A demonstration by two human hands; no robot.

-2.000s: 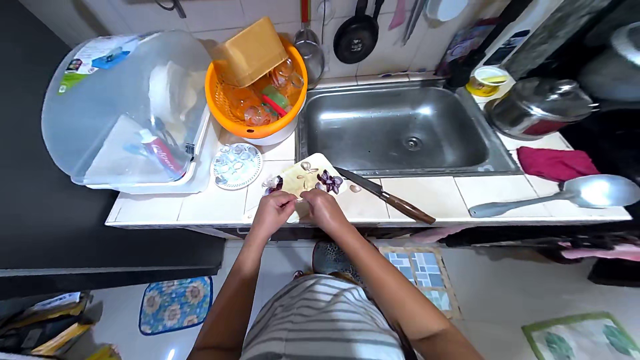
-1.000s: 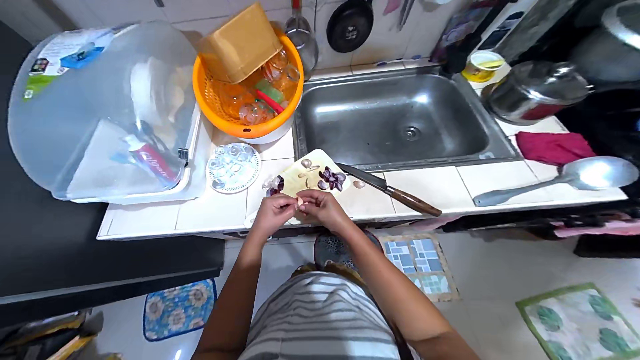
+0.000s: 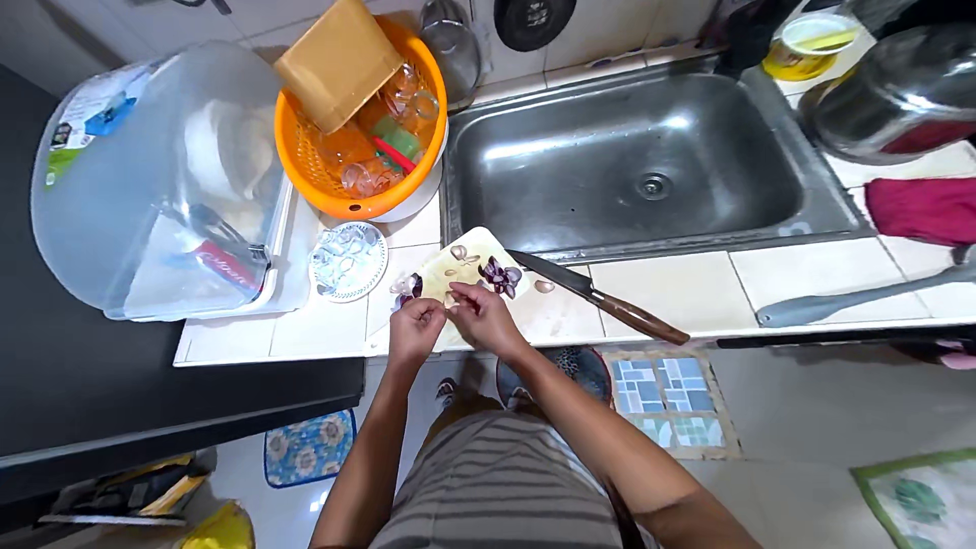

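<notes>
My left hand (image 3: 417, 329) and my right hand (image 3: 486, 319) meet over the near part of a pale cutting board (image 3: 479, 242), fingertips pinching a small pale piece, perhaps a garlic clove (image 3: 450, 300). Purple onion pieces (image 3: 501, 276) lie on the board's right side, with more purple and white pieces (image 3: 407, 286) at its left. Small cloves or skins (image 3: 462, 253) rest near the far edge. A kitchen knife with a brown wooden handle (image 3: 643, 318) lies right of my hands, its blade tip at the board. One loose clove (image 3: 544, 287) sits on the tiles below the blade.
Behind the board is a steel sink (image 3: 640, 175). An orange basket (image 3: 287, 145) with glasses and a tan container stands back left, near a patterned plate (image 3: 374, 284) and a clear-lidded plastic box (image 3: 91, 229). Right are a grey-handled ladle (image 3: 839, 305), red cloth (image 3: 919, 210) and steel pot (image 3: 877, 107).
My hands stay together at the board's near side, with small finger movements. The knife remains at the right. Nothing else has plainly moved.
</notes>
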